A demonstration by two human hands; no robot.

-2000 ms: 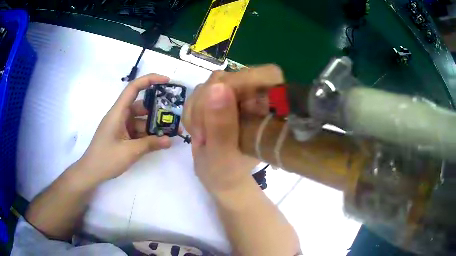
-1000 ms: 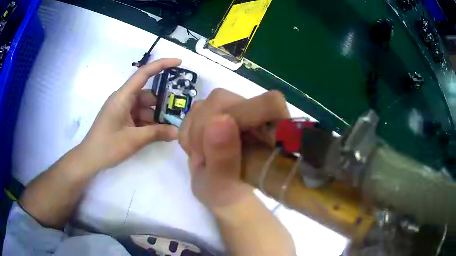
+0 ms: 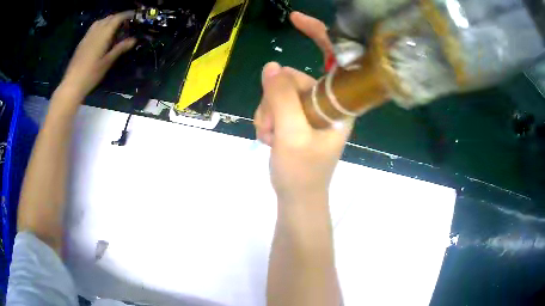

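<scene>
My left hand (image 3: 98, 51) is stretched out at the upper left, over the dark pile of adapters (image 3: 170, 45). Its thumb and fingers are apart. An adapter board (image 3: 153, 14) with a small yellow block lies just beyond the fingertips; whether they touch it is unclear. My right hand (image 3: 293, 113) is closed around the amber barrel of the glue dispensing gun (image 3: 352, 89), with one finger raised near its red piece. The pale nozzle tip (image 3: 257, 144) shows faintly below the fingers, over the sheet's far edge.
The white work sheet (image 3: 179, 221) lies below my hands. A black plug (image 3: 122, 138) and cord rest on its upper left. The yellow-black divider bar (image 3: 209, 66) stands between my hands across the green belt (image 3: 412, 134). The blue basket (image 3: 11, 161) is at the left edge.
My left hand has moved from over the sheet up and left to the pile, and the board is no longer between its fingers. My right hand and the gun have moved up.
</scene>
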